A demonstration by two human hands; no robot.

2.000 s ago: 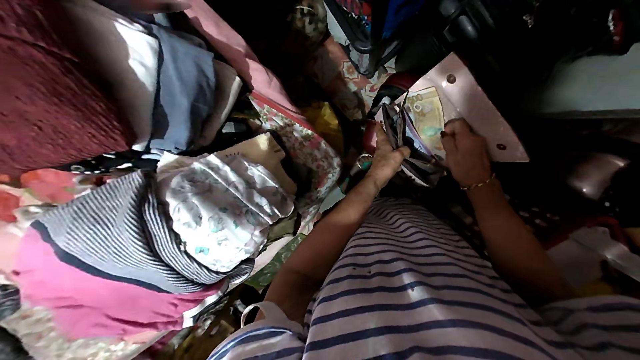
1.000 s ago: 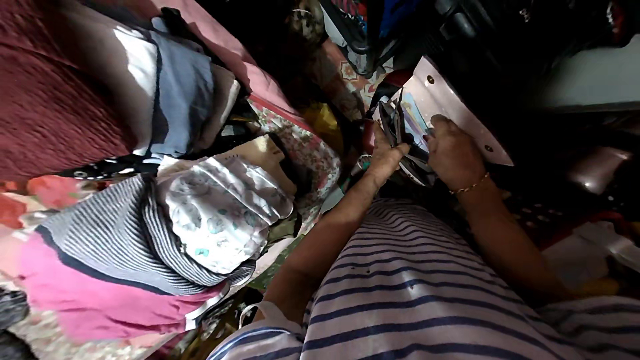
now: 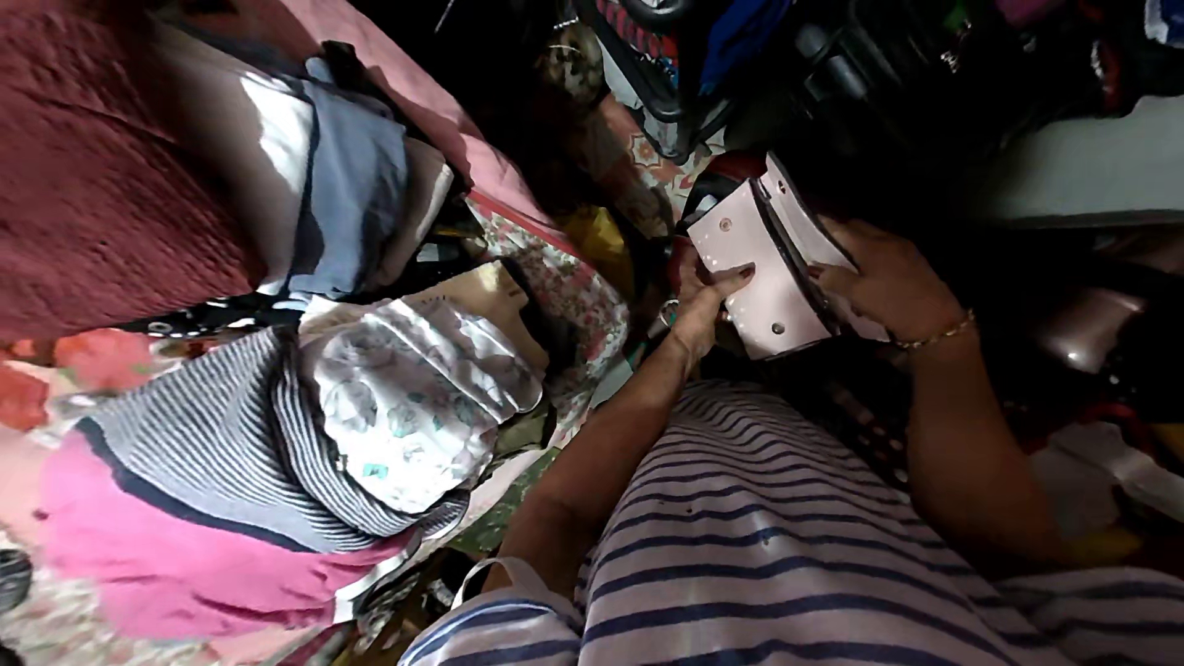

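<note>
A pale pink wallet with metal snaps (image 3: 754, 277) is between my two hands, in front of the striped garment I wear. My left hand (image 3: 708, 301) grips its left side, the thumb lying across the outer face. At the right, my right hand (image 3: 888, 282) holds the wallet's flap, which stands at an angle to the body with a dark gap between them. A thin bracelet circles my right wrist. No banknote shows now; the inside of the wallet is hidden.
Folded floral cloth (image 3: 407, 398) and striped cloth (image 3: 213, 435) lie at the left, below a dark red textile (image 3: 92, 176). A black frame (image 3: 675, 120) stands beyond the wallet. A pale ledge (image 3: 1091, 166) runs at the upper right.
The wallet was spread with its inner pockets and a yellowish note showing; its flap has since swung over and the pink outer face shows. My right hand has moved with the flap.
</note>
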